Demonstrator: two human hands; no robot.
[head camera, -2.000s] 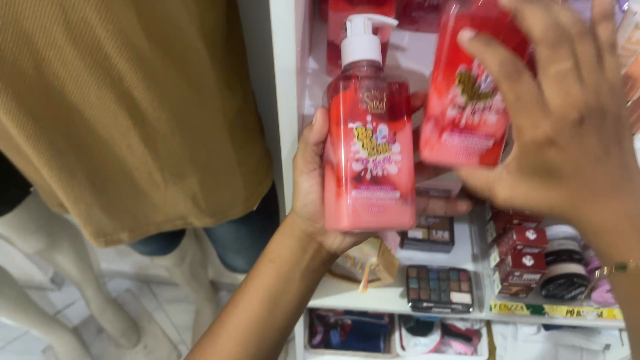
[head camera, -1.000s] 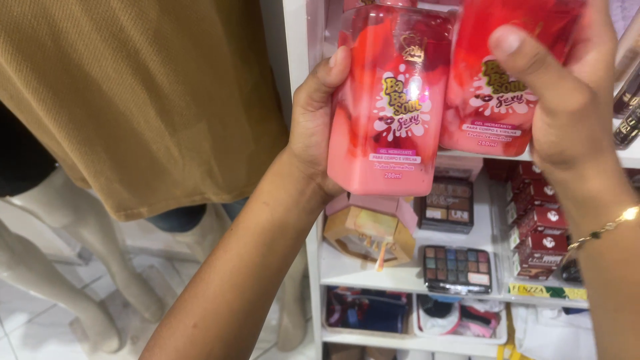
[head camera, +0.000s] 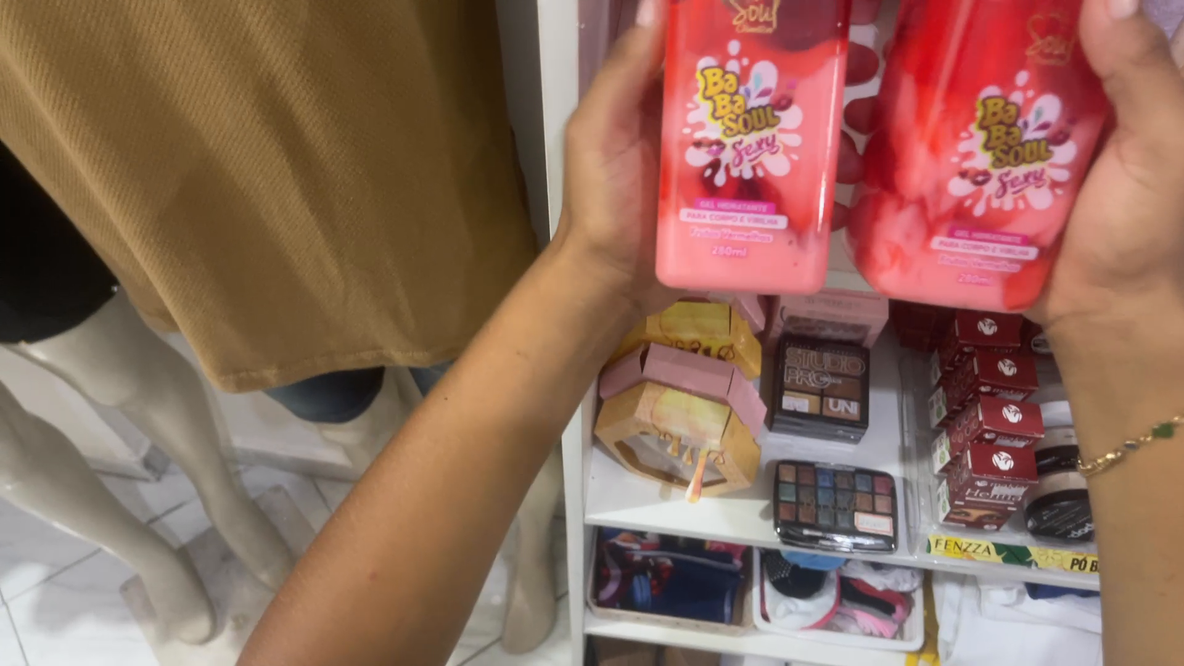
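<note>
At the top centre my left hand (head camera: 615, 176) is closed around a red and pink plastic bottle of body gel (head camera: 745, 240), its printed front facing me. Beside it, at the upper right, my right hand (head camera: 1124, 185) grips a second bottle of the same kind (head camera: 953, 203), tilted a little. Fingers show in the narrow gap between the two bottles. Both bottle tops lie beyond the frame's upper edge. A thin gold bracelet (head camera: 1124, 453) circles my right wrist.
Below the bottles, a white shelf (head camera: 666, 518) bears hexagonal boxes (head camera: 675, 425), makeup palettes (head camera: 835, 504) and small dark red boxes (head camera: 990, 481). Bins of folded fabric items (head camera: 837, 601) sit underneath. Mannequin legs (head camera: 120, 370) and a brown garment (head camera: 277, 185) stand at the left.
My right hand has brought its bottle down level with the left one, and both now appear larger and side by side. The left bottle's pump, seen earlier, is out of frame.
</note>
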